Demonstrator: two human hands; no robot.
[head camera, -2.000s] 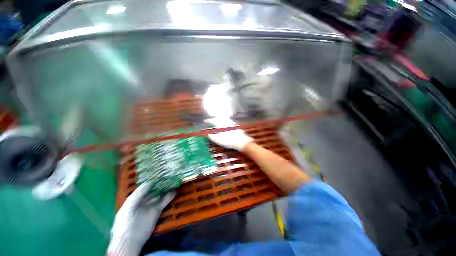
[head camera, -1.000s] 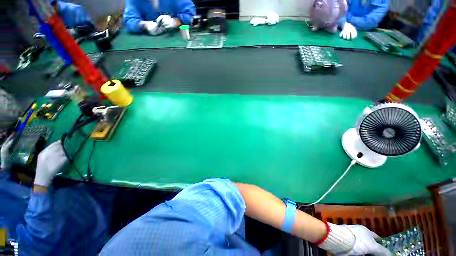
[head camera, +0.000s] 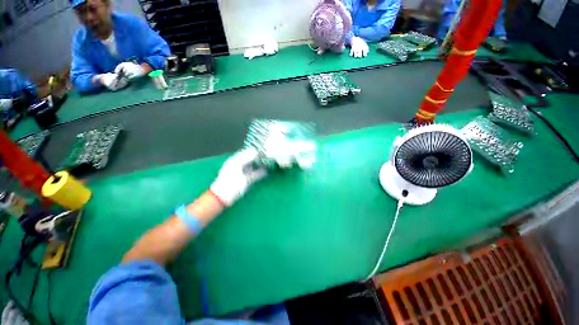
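My left hand (head camera: 236, 178), in a white knit glove with a blue strap on the wrist, grips the left edge of a green circuit board (head camera: 278, 141). The board is blurred and held over the far edge of the green mat, next to the dark conveyor belt. Its pale parts face up, and a bright white patch covers its right side. Whether it touches the surface I cannot tell. My right hand is not in view.
A white desk fan (head camera: 432, 162) stands right of the board. The conveyor belt (head camera: 209, 127) carries other boards. The reddish-brown grate (head camera: 470, 285) is at lower right. A yellow roll (head camera: 65, 190) is at left. People in blue work across the line.
The view has turned right. My left hand has moved from the grate to the belt side of the bench with a board in it. The grate now shows no board.
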